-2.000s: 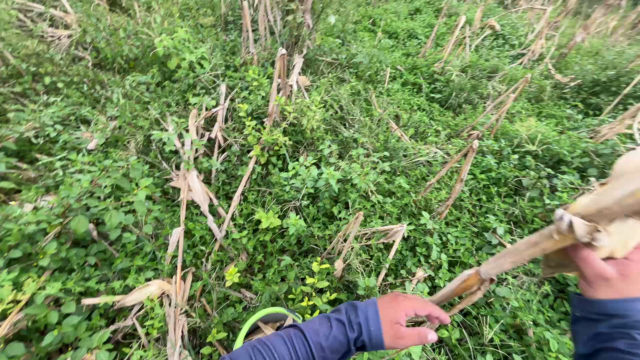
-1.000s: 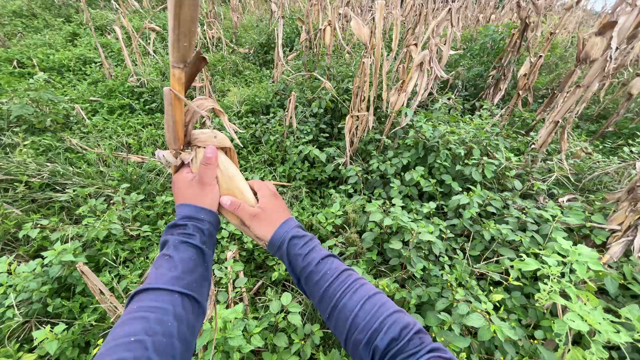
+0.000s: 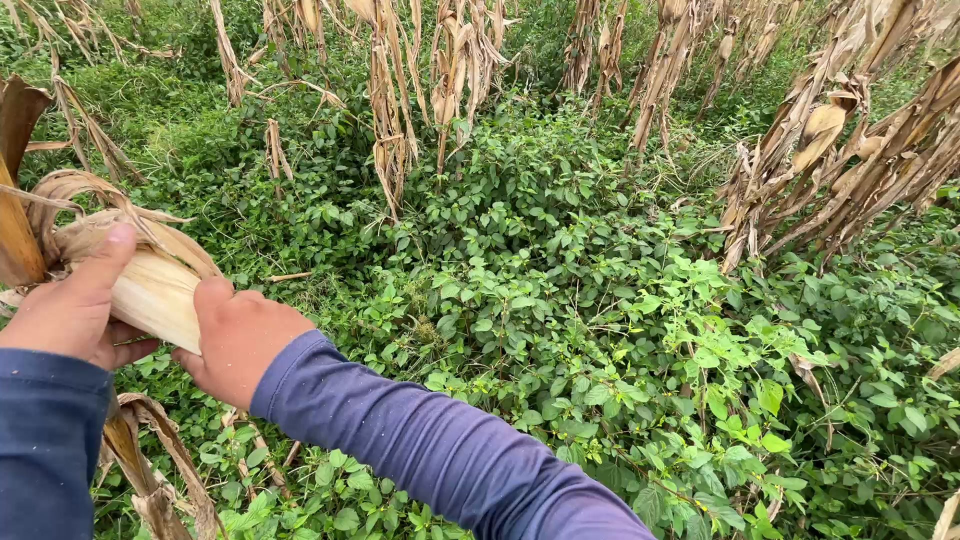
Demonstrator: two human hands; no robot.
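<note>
At the left, a maize ear in pale dry husk [image 3: 157, 296] slants down to the right beside a dry brown maize stalk [image 3: 16, 232]. My left hand [image 3: 75, 307] grips the ear's upper end close to the stalk, its thumb lying over the husk. Around the ear's lower end my right hand [image 3: 244, 337] is closed. Curled brown outer husk leaves [image 3: 105, 199] stand above both hands. The kernels are hidden by the husk.
Dense green leafy weeds [image 3: 510, 300] cover the ground. Dry maize stalks [image 3: 386, 97] stand across the back, and a leaning bundle of dry stalks with ears [image 3: 840, 157] is at the right. More dry stalk [image 3: 131, 457] shows below my hands.
Two seconds ago my right hand held a stalk and my left was near it, fingers partly curled. Both hands now grip the husked ear. The view has swung strongly.
</note>
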